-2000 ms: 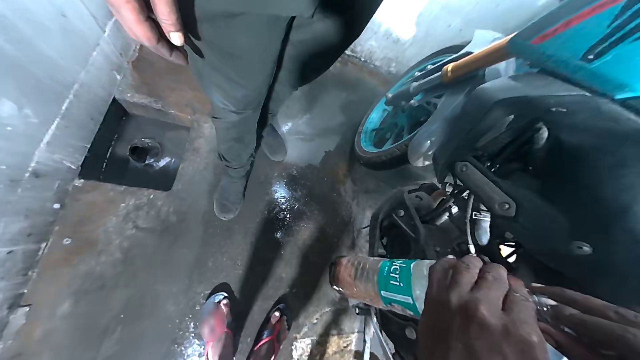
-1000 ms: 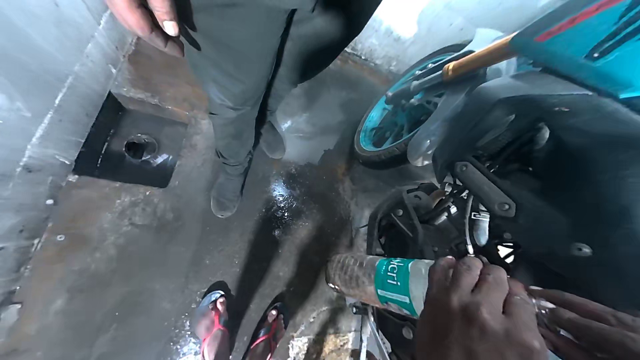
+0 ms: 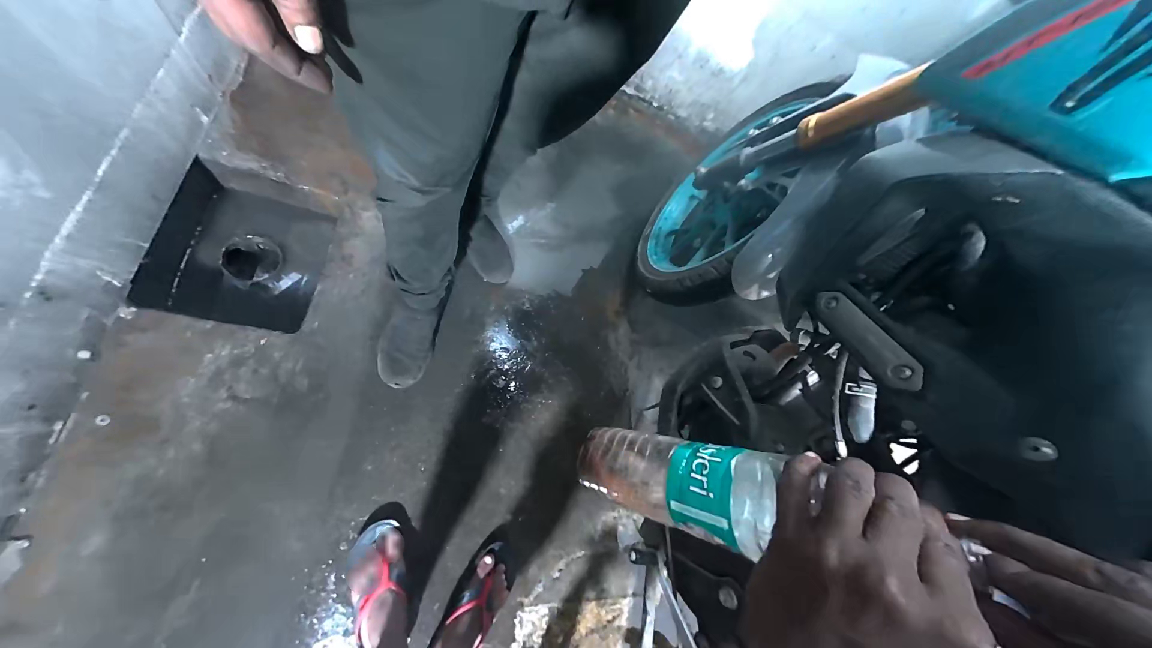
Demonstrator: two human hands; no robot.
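Observation:
A clear plastic bottle [image 3: 630, 477] with a green label lies nearly level beside the motorcycle's engine area [image 3: 774, 387], its base toward the left. My left hand [image 3: 864, 558] is closed around its neck end, knuckles up. Just to the right, my right hand [image 3: 1053, 571] comes in from the edge with its fingers close to a small piece of clear plastic [image 3: 981, 553]. What its fingertips hold is mostly hidden. The motorcycle's black body panel [image 3: 1017, 315] is beyond both hands.
Another person [image 3: 423, 180] stands ahead, one hand [image 3: 270, 36] hanging at upper left. A square floor pit [image 3: 292, 301] with a round drain hole is at left. The turquoise front wheel [image 3: 661, 238] stands near the wall. The concrete floor [image 3: 243, 477] has wet, shiny patches.

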